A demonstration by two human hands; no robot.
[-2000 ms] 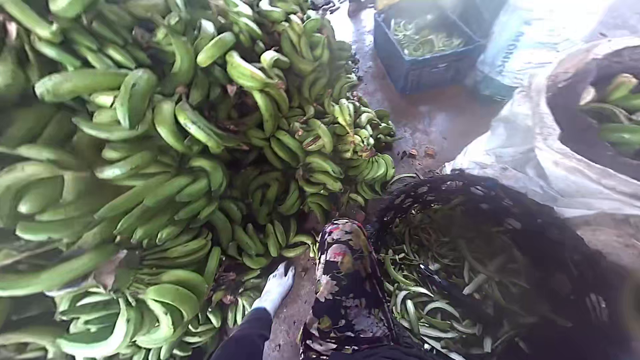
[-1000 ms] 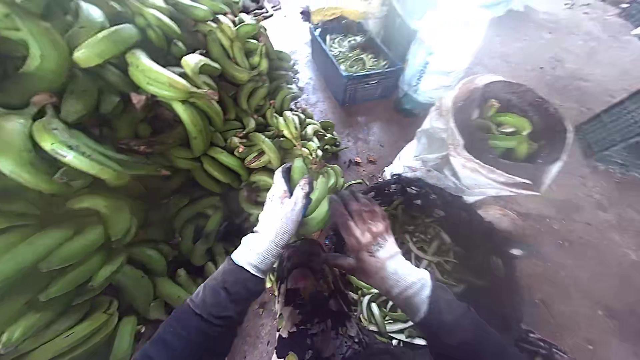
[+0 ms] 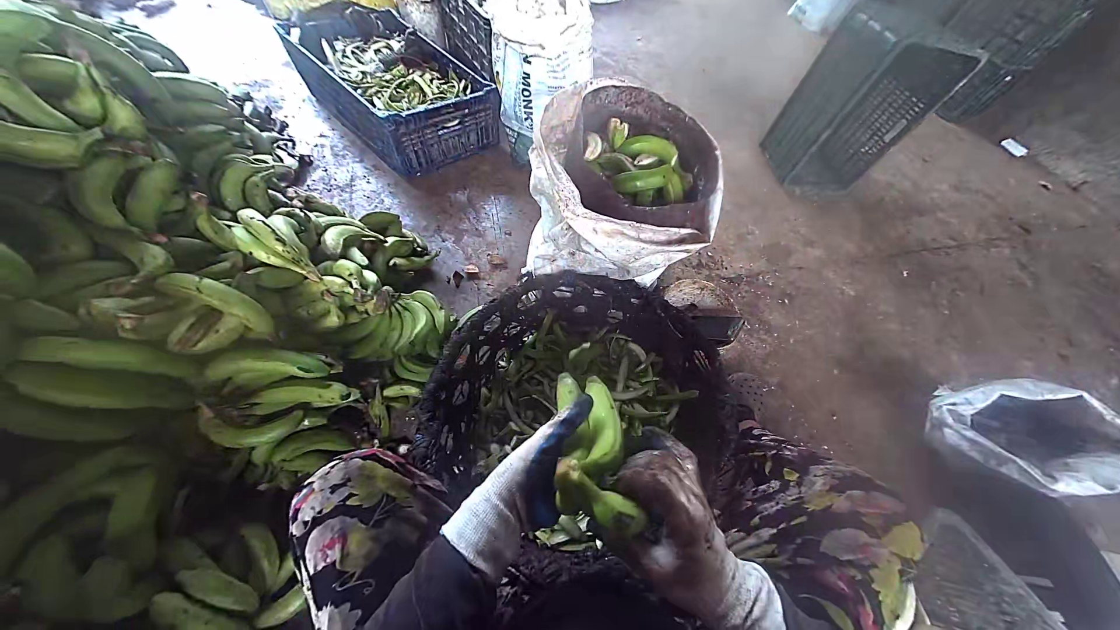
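Both gloved hands hold a small bunch of green plantains or bananas (image 3: 604,437) over a dark woven basket (image 3: 455,376) between my knees. My left hand (image 3: 542,468), in a white glove with dark-blue fingers, grips the bunch from the left, thumb along its side. Around its lower right side my right hand (image 3: 669,516) is closed, its stained glove dark brown; whether it also holds a tool is hidden. Strips of green peel (image 3: 626,363) lie inside the basket under the fruit.
A large heap of green bunches (image 3: 210,306) fills the left. Ahead stand a blue crate (image 3: 446,136) of peel strips and an open white sack (image 3: 569,227) with green fruit. Dark crates (image 3: 849,105) are at upper right; another open bag (image 3: 980,420) is at lower right.
The bunch, held beside the heap one second ago, is now over the basket in both hands. Two seconds ago my left hand reached to the heap. The view has swung right.
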